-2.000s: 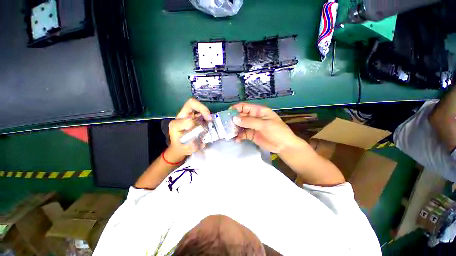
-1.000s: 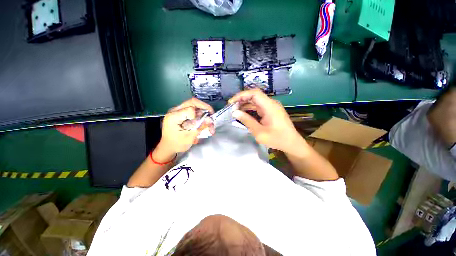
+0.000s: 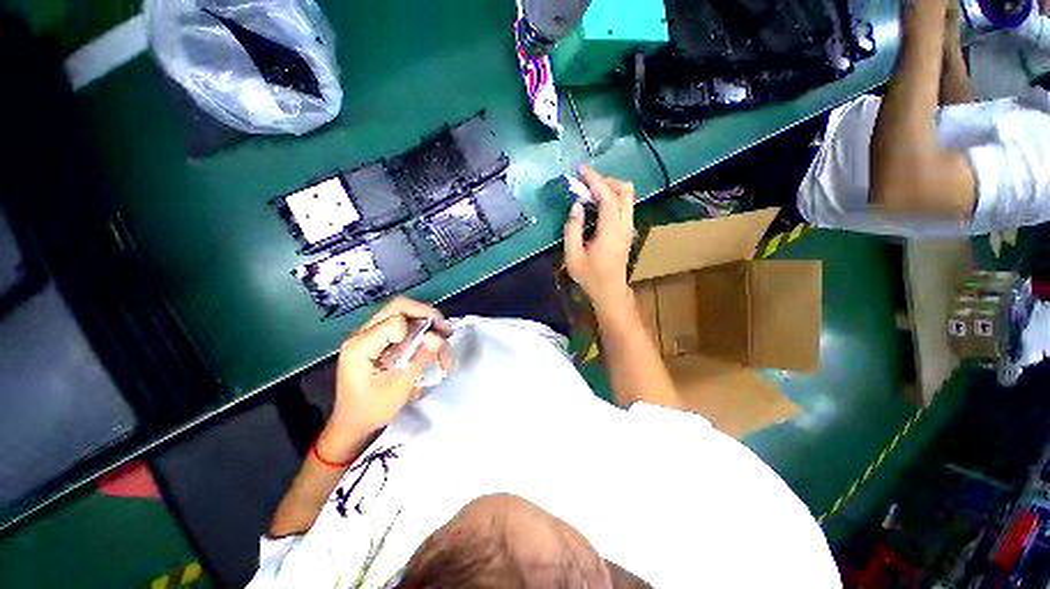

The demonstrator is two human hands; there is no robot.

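Note:
My left hand (image 3: pixel 386 362) is at the bench's front edge, its fingers closed on thin pale plates (image 3: pixel 417 345), seen partly edge-on and mostly hidden. My right hand (image 3: pixel 601 236) is over the front of the bench and pinches a small whitish piece (image 3: pixel 577 188), too blurred to identify. Black plastic housings (image 3: pixel 455 167) lie in two rows on the green mat, left of my right hand. A silver-white plate (image 3: pixel 322 212) with small dark holes sits in the far-left housing. Shiny silvery surfaces show in the nearer row.
An open clear bag (image 3: pixel 248 69) lies behind the housings. A white, red and blue tube (image 3: pixel 538 86) lies beside a green box (image 3: pixel 616 44). Black parts (image 3: pixel 748 58) are piled at right, near another person's arm (image 3: pixel 921 127). An open carton (image 3: pixel 785 316) stands below the bench; black trays (image 3: pixel 58 380) at left.
My view has turned right. My hands have separated: the right has moved away to the right with a small piece, while the left keeps the plates near my body.

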